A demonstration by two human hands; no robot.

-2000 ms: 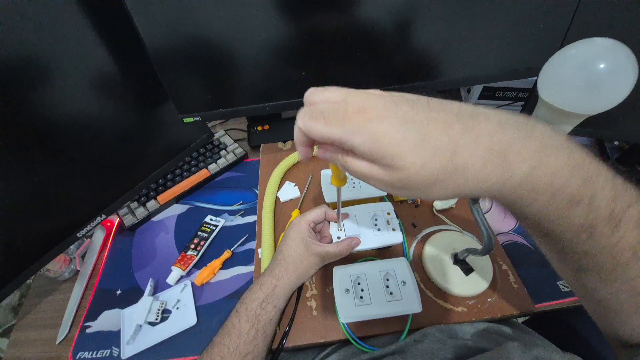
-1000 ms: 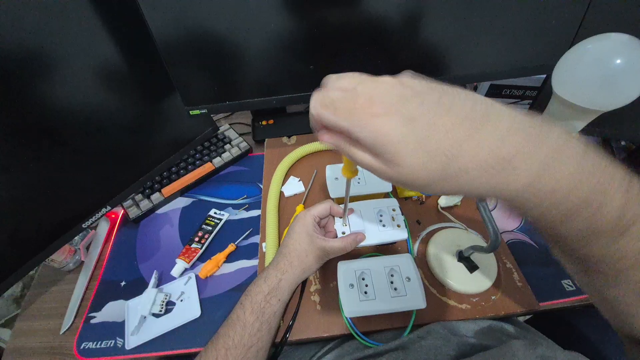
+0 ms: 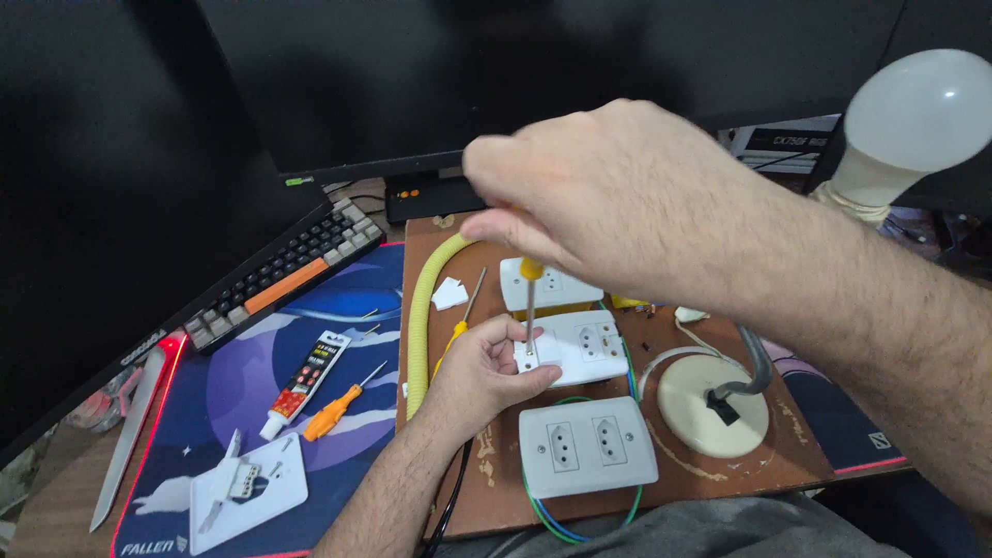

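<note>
My right hand (image 3: 604, 194) is closed around the handle of a yellow screwdriver (image 3: 531, 298), whose shaft points straight down. Its tip meets the left end of a white outlet plate (image 3: 570, 353). My left hand (image 3: 496, 364) grips that same end, thumb in front and fingers behind. A socket and bare screw holes show on the plate's right part. Behind it lies another white outlet plate (image 3: 515, 285), and nearer me a double outlet plate (image 3: 587, 447) with green and blue wires around it. The screwdriver's handle is mostly hidden by my right hand.
A yellow corrugated conduit (image 3: 418, 341) curves along the left of the brown wooden board (image 3: 496, 504). Right stands a round cream lamp base (image 3: 686, 399) with a bulb (image 3: 918, 112). On the mat lie an orange screwdriver (image 3: 333, 412), a tube (image 3: 308, 380) and a white plate (image 3: 291, 480).
My right hand has turned about the screwdriver and its wrist pose differs; the screwdriver remains upright at the plate's left end. My left hand keeps hold of the plate.
</note>
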